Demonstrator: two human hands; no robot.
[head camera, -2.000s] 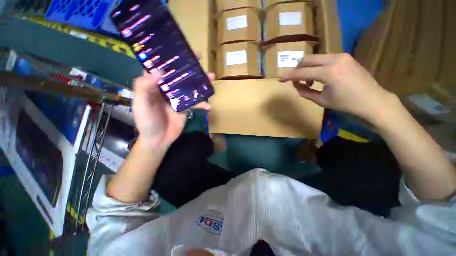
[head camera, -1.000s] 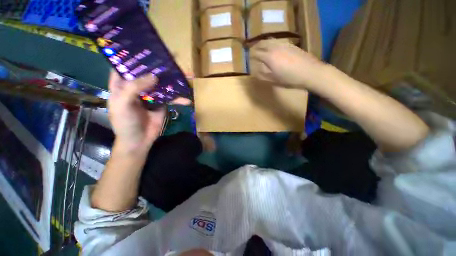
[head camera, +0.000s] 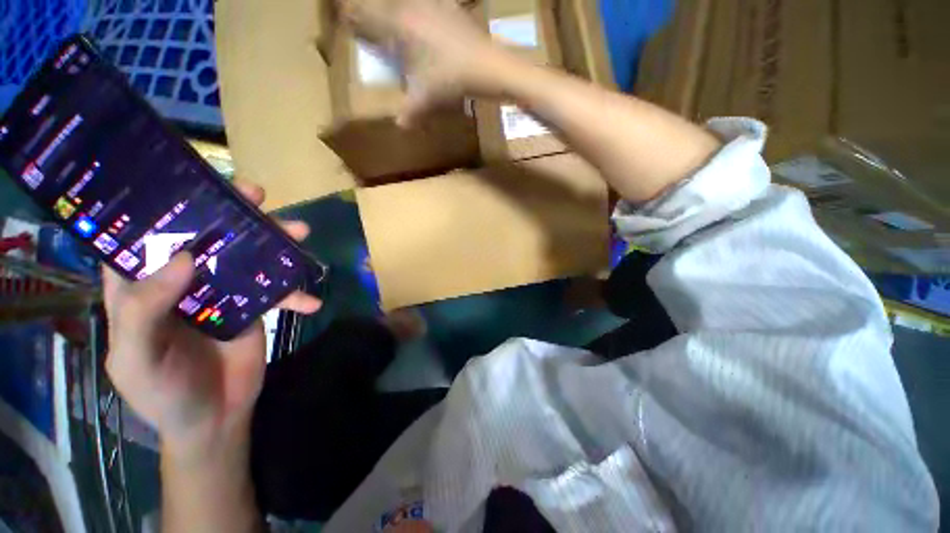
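Observation:
My left hand (head camera: 193, 344) holds a smartphone (head camera: 156, 193) with a dark lit screen, at the left. The open carton (head camera: 490, 234) lies ahead, its near flap folded out towards me. Inner boxes with white labels stand in two columns in it; one right-column box (head camera: 521, 125) shows below my right forearm. My right hand (head camera: 427, 52) is blurred over the left column, thumb apart from the fingers, in front of a labelled inner box (head camera: 370, 99). Whether it grips that box is hidden. A shadowed gap shows at the near end of the left column.
A blue plastic pallet (head camera: 156, 52) is at the upper left. Large brown cartons (head camera: 792, 73) stand at the right, one with labels and shiny tape. A wire cart (head camera: 104, 437) stands at the lower left. My dark-clad legs are below the carton.
My right hand has moved from the right column across to the left column. My left hand and the phone have moved left and lower in view. The carton appears shifted and closer.

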